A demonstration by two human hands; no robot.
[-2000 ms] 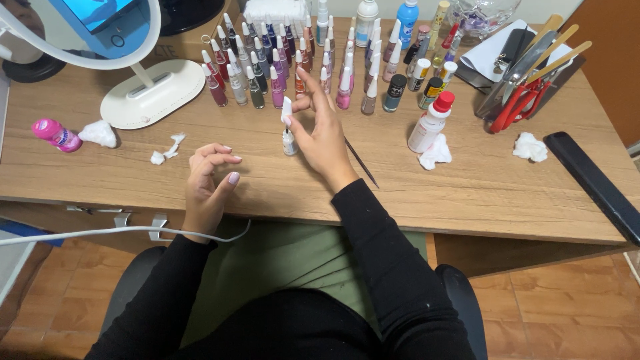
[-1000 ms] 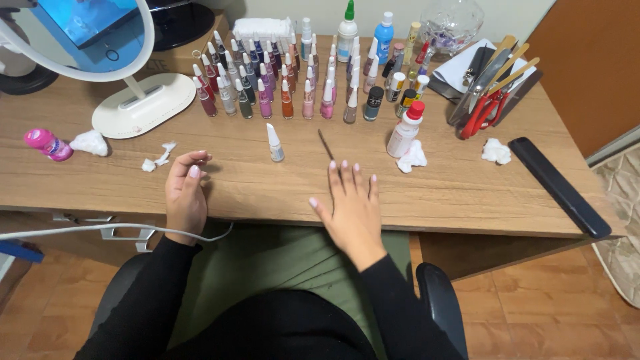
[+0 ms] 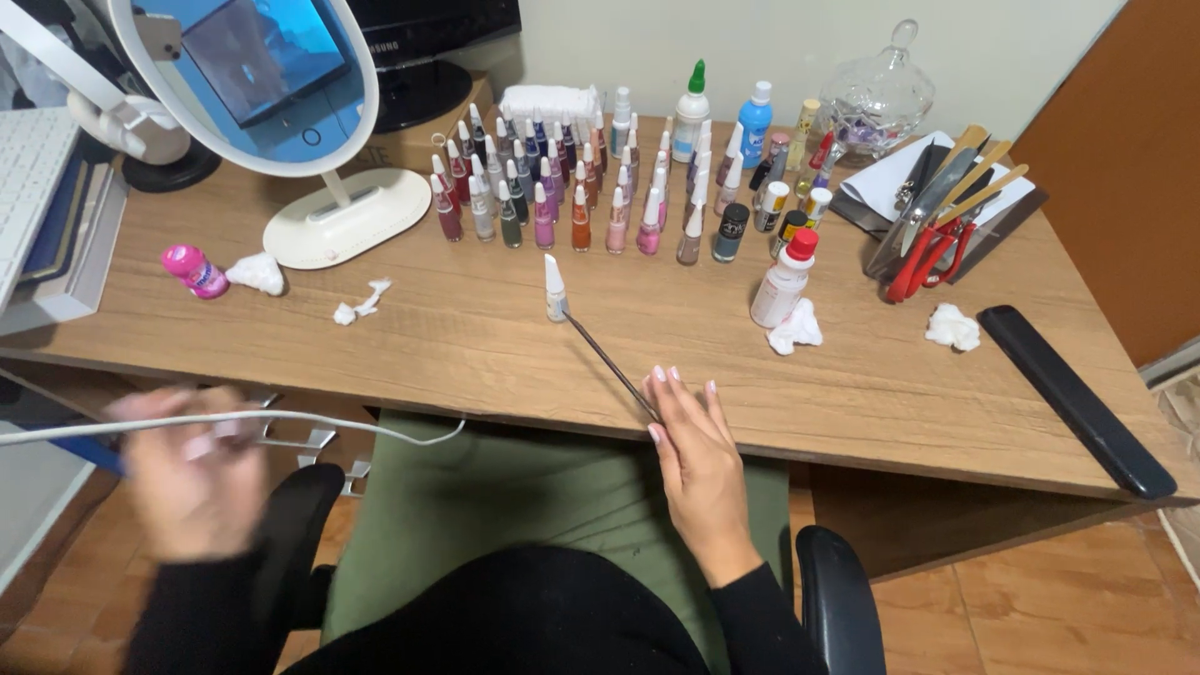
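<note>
My right hand (image 3: 701, 459) lies at the desk's front edge, its thumb and index finger on a thin dark stick (image 3: 609, 364) whose far tip reaches the base of a small white-capped nail polish bottle (image 3: 556, 292). That bottle stands upright, apart from the rows of nail polish bottles (image 3: 581, 223) behind it. Blurred by motion, my left hand (image 3: 195, 478) is in front of the desk at the left, near a white cable (image 3: 328, 419); whether it holds anything is not clear.
A round mirror's white base (image 3: 347, 225) and a pink bottle (image 3: 195, 272) are at the left. Cotton pieces (image 3: 952, 327) lie about. A red-capped bottle (image 3: 784, 281), an organizer with red-handled scissors (image 3: 923, 258) and a long black bar (image 3: 1073, 398) stand or lie at the right.
My right hand let go of the small bottle between the first two frames and now has the dark stick, which points toward the bottle. My left hand has moved left, off the desk.
</note>
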